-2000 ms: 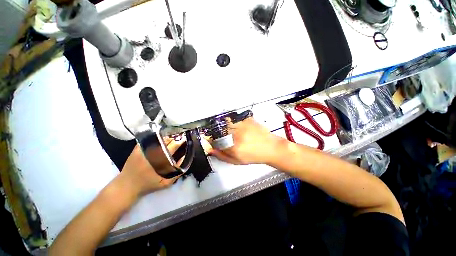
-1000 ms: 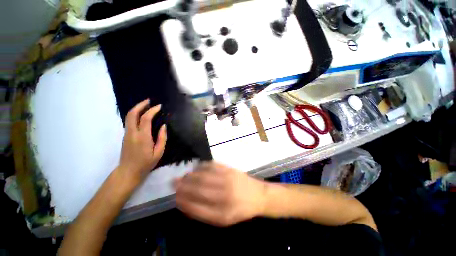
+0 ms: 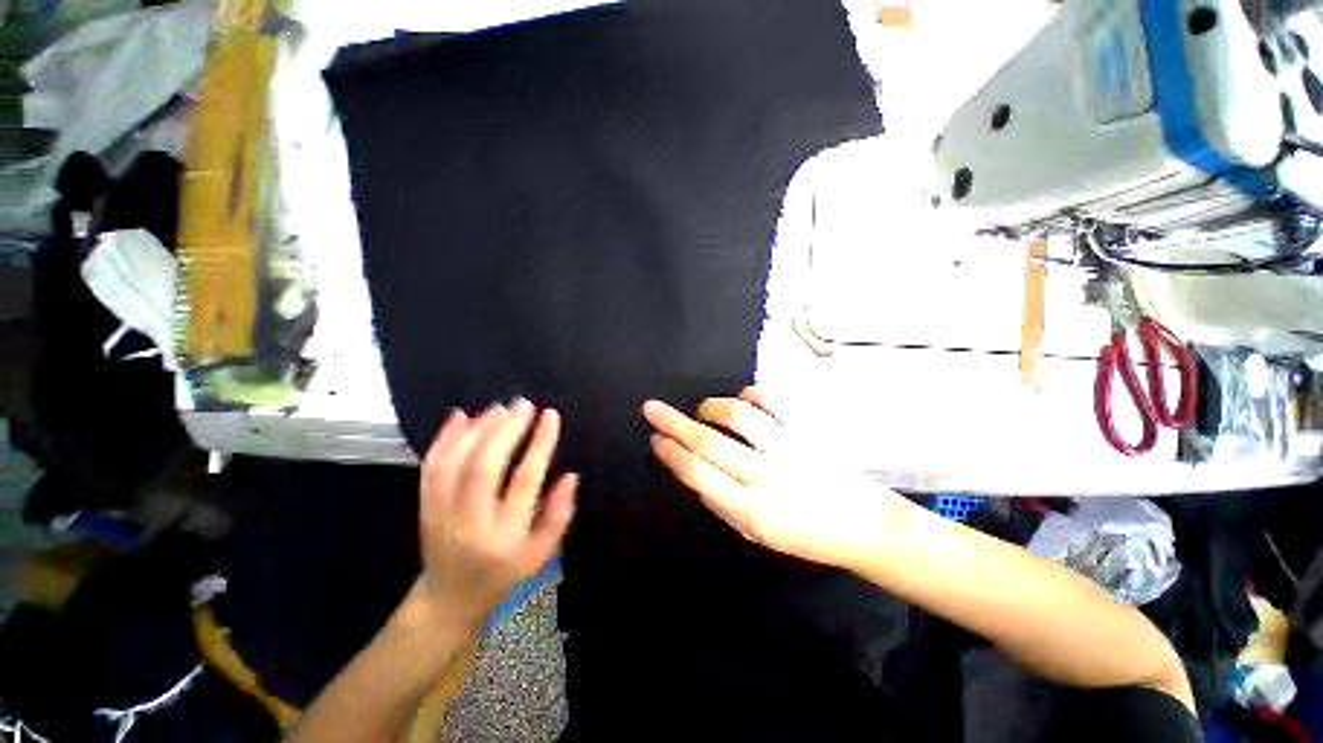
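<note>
A large black fabric panel (image 3: 580,218) lies flat on the white table left of the sewing machine, its lower part over the table's front edge towards my dark lap. My left hand (image 3: 493,508) rests on the panel's lower left, fingers a little apart. My right hand (image 3: 740,472) lies at its lower right edge, palm down, fingers spread. Neither hand visibly grips the cloth. The sewing machine (image 3: 1088,131) stands at the upper right, clear of both hands.
Red-handled scissors (image 3: 1146,385) lie right of the needle area, beside a tan strip (image 3: 1033,312). A dark packet (image 3: 1251,407) is at the far right. A clear plastic bag (image 3: 1117,544) and a blue crate (image 3: 958,505) show below the edge. Brown tape (image 3: 225,189) covers the left edge.
My view has shifted left, so the machine now sits at the right. The black panel is out from beside the needle area and spread flat. My right hand has come onto its edge.
</note>
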